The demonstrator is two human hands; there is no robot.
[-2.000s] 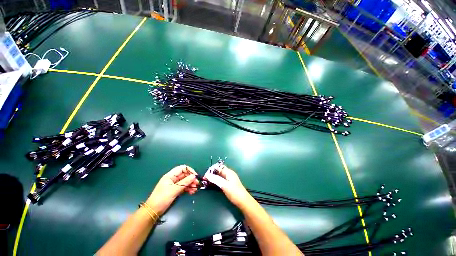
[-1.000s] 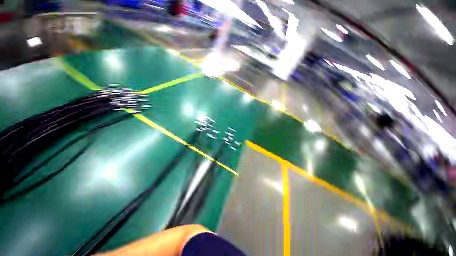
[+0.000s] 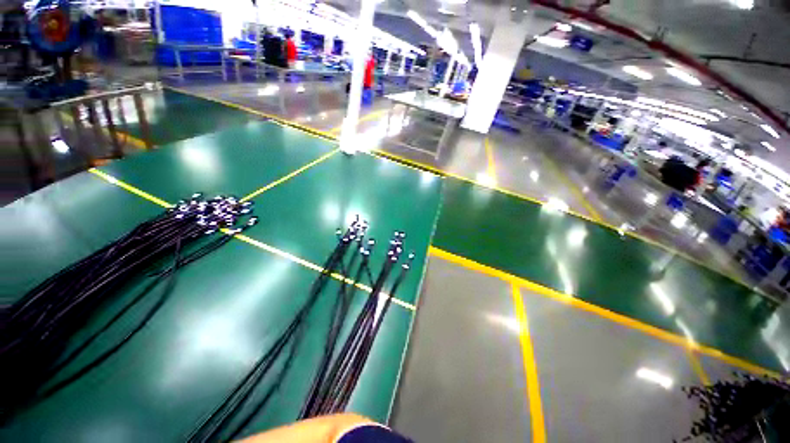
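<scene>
Black cables with pale tips point(image 3: 372, 316) run up the green table point(image 3: 186, 346) from the lower edge, in two loose groups near the table's right edge. A large harness bundle point(image 3: 113, 264) lies at the left, its white-tipped ends fanned out at the upper right of the bundle. A piece of bare forearm and a dark sleeve show at the bottom edge over the cables. Both of my hands are out of the picture, so what they hold is hidden.
Yellow tape lines point(image 3: 290, 258) cross the table. Beyond its right edge lies a grey floor point(image 3: 463, 346) with yellow lines and a green strip. A white pillar point(image 3: 498, 82), a light-topped workbench point(image 3: 426, 105), blue bins and distant people in red are further back.
The view has swung right and up from the table work to the hall. My hands, seen working at a cable end earlier, have left the picture. The forearm shows less than a second ago.
</scene>
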